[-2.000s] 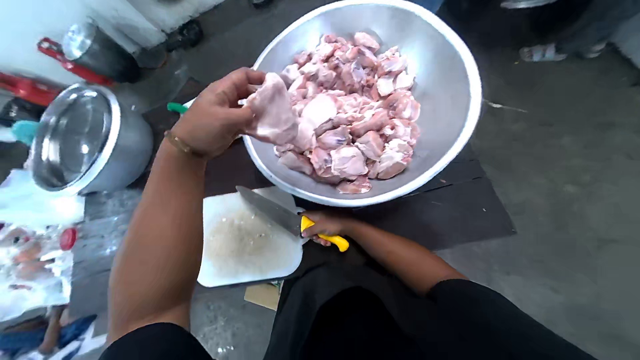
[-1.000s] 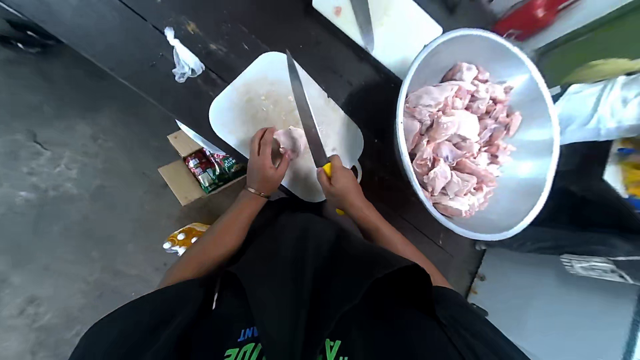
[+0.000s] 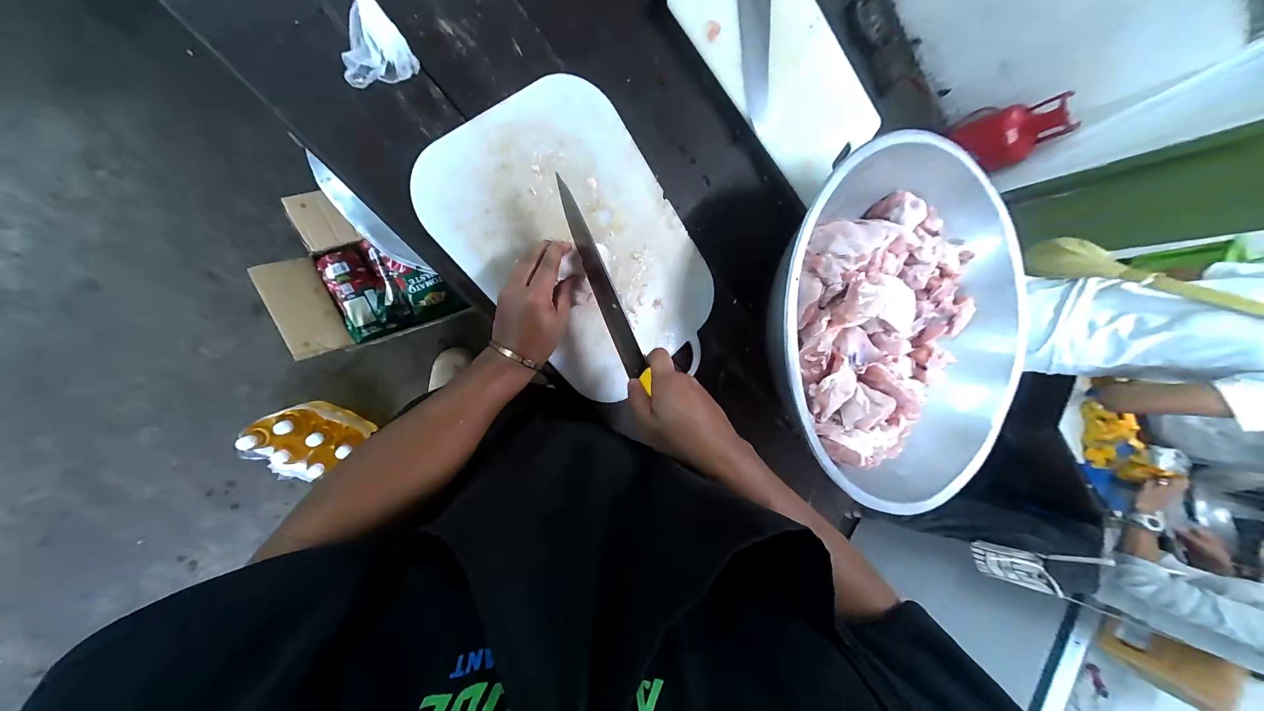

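On a white plastic cutting board (image 3: pixel 474 183), my left hand (image 3: pixel 533 301) presses a small piece of raw chicken (image 3: pixel 576 281), mostly hidden by the fingers. My right hand (image 3: pixel 676 405) is closed round the yellow handle of a kitchen knife (image 3: pixel 604 286). Its blade slants across the board, against or just beside the meat. Small scraps (image 3: pixel 642 272) lie about the blade. To the right stands a large metal basin (image 3: pixel 973 425) with many raw chicken pieces (image 3: pixel 859 336) heaped in it.
A second cutting board (image 3: pixel 815 104) bears another knife (image 3: pixel 754 59). A blade (image 3: pixel 360 212) juts over the table's left edge, above a carton (image 3: pixel 301 306) of packets. Bottles (image 3: pixel 306 439) stand on the floor. A plastic bag (image 3: pixel 377 49) lies on the table. Co-workers' arms (image 3: pixel 1165 397) show at right.
Two seconds ago my left hand held a chicken piece at the basin; it is now on the board with meat under it. The knife has stayed in my right hand. The view has swung strongly.
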